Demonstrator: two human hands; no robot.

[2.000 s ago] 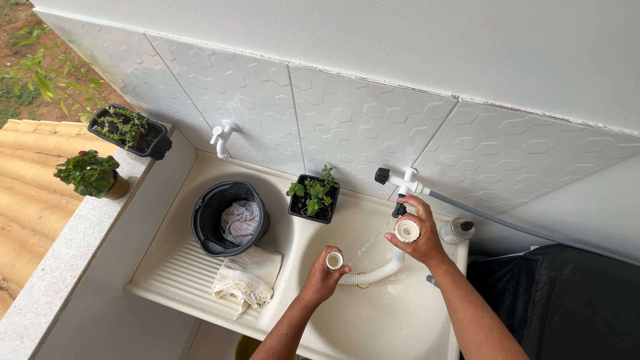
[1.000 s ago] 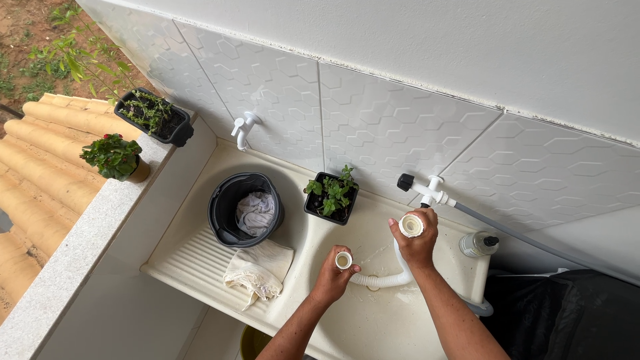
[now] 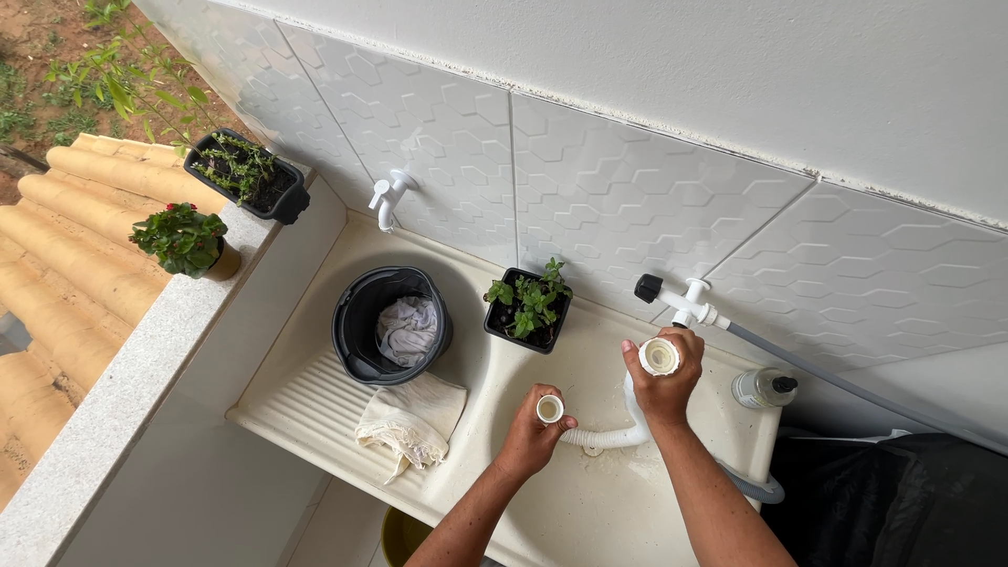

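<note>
Over the right basin of the cream laundry sink, both hands hold a white corrugated drain hose. My left hand grips its narrower end, whose round opening faces up. My right hand grips the wider end fitting, with a ridged rim and its opening also upward. The hose hangs in a curve between the hands, low over the basin and its drain. A white wall tap with a black knob is just behind my right hand, which hides part of the tap's outlet.
A black bucket holding wet-looking cloth and a cream cloth lie in the left basin. A potted plant stands on the sink's back edge. Right are a bottle and a grey hose. Two more planters sit on the ledge.
The view has shifted somewhat. Both hands keep hold of the hose ends, with no other plain change.
</note>
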